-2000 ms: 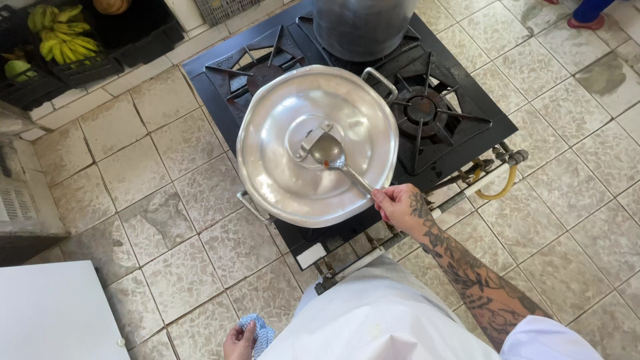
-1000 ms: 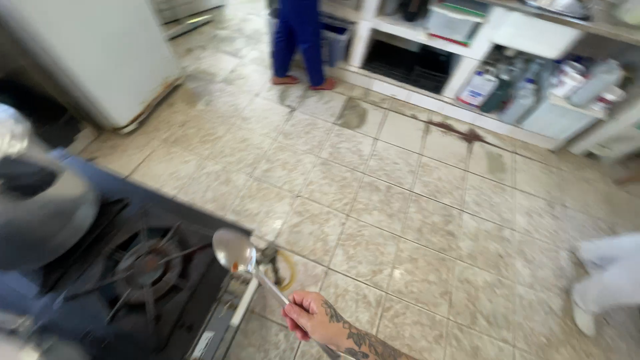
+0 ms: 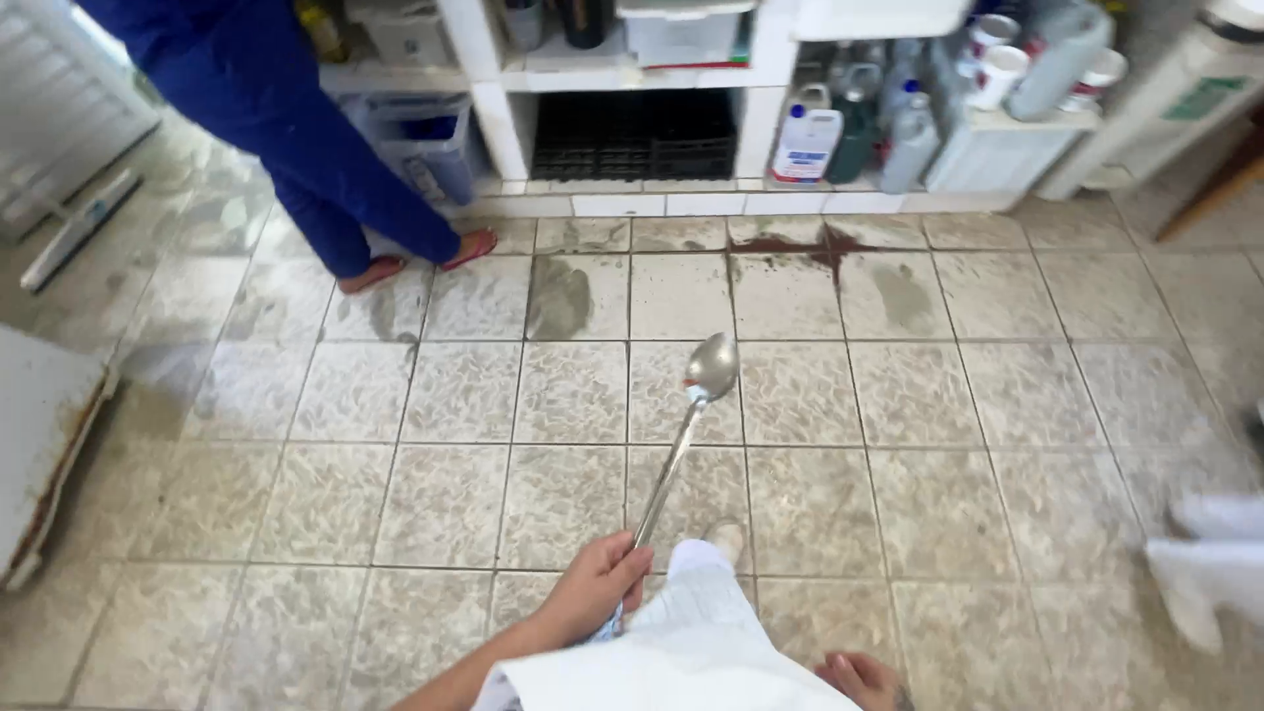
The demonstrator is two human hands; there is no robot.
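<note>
My left hand [image 3: 597, 583] grips the handle of a large metal serving spoon [image 3: 713, 367], whose bowl points up and away over the floor. A small reddish bit shows by the neck of the bowl. Part of a blue-and-white cloth [image 3: 610, 624] is bunched under the same hand. My right hand [image 3: 861, 679] hangs low at the bottom edge, right of my white apron [image 3: 671, 667], its fingers loosely curled with nothing visible in them; its wrist is tattooed and partly cut off by the frame.
A person in blue trousers [image 3: 296, 128] stands at the upper left by tiled shelving [image 3: 617, 204] with bottles [image 3: 808, 138] and bins. A white appliance [image 3: 44, 434] is at the left. Another person's white-clad leg [image 3: 1185, 583] shows at the right. Dark red stains mark the floor tiles.
The spoon was in my right hand over a pot lid on the stove, then over the floor; now my left hand holds it. The view has turned away from the stove.
</note>
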